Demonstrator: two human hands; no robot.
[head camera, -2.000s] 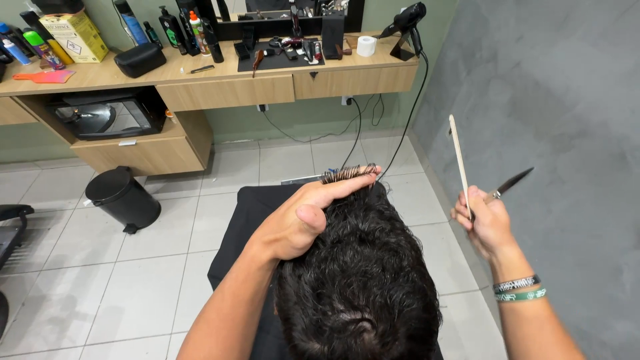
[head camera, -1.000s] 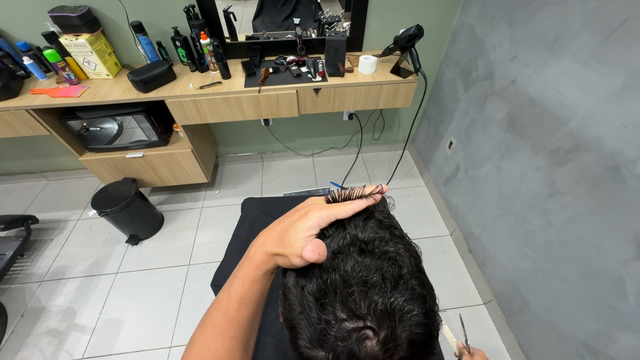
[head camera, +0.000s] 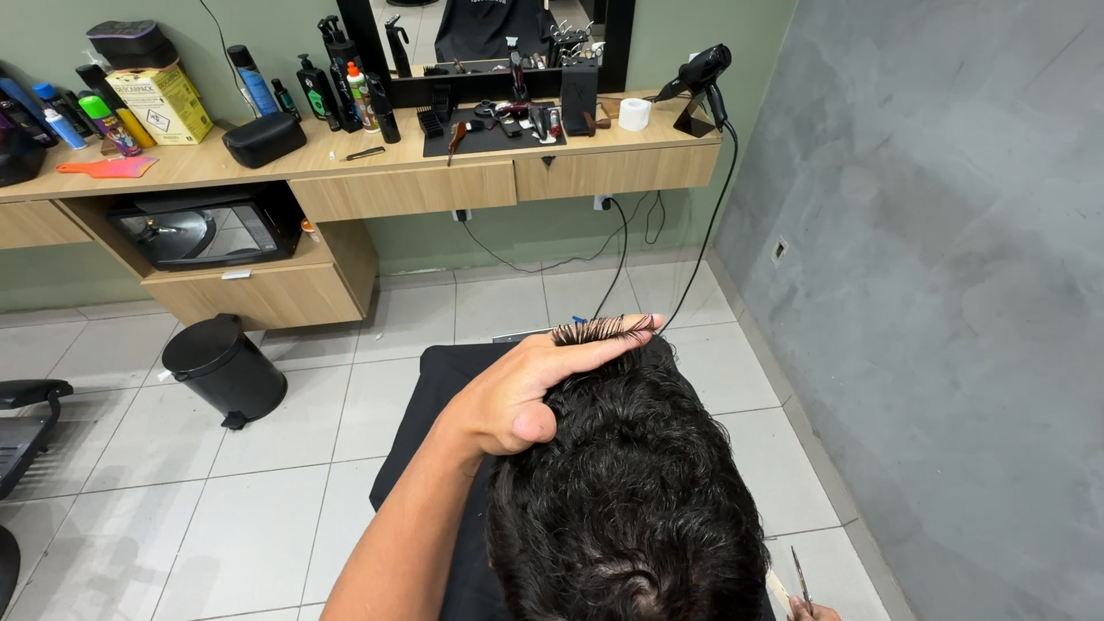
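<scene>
Dark wavy hair (head camera: 638, 483) covers the head of a seated person draped in a black cape (head camera: 448, 379). My left hand (head camera: 543, 379) lies at the front of the head, with a lock of hair clamped between its fingers and the tips sticking up above them. Low at the right edge of the head, my right hand (head camera: 811, 612) is mostly cut off by the frame. It holds a light-coloured comb (head camera: 779, 595) and scissors (head camera: 800, 573), whose blades point up. How its fingers grip them is hidden.
A wooden counter (head camera: 319, 168) carries bottles, clippers on a dark mat and a hair dryer (head camera: 703, 73) whose cord hangs to the floor. A black pedal bin (head camera: 224, 371) stands at left. The grey wall (head camera: 931, 259) rises at right; part of a chair (head camera: 30, 423) shows far left.
My right hand, with the comb and scissors, has dropped from beside the head to the bottom edge. My left hand still clamps the lock at the front.
</scene>
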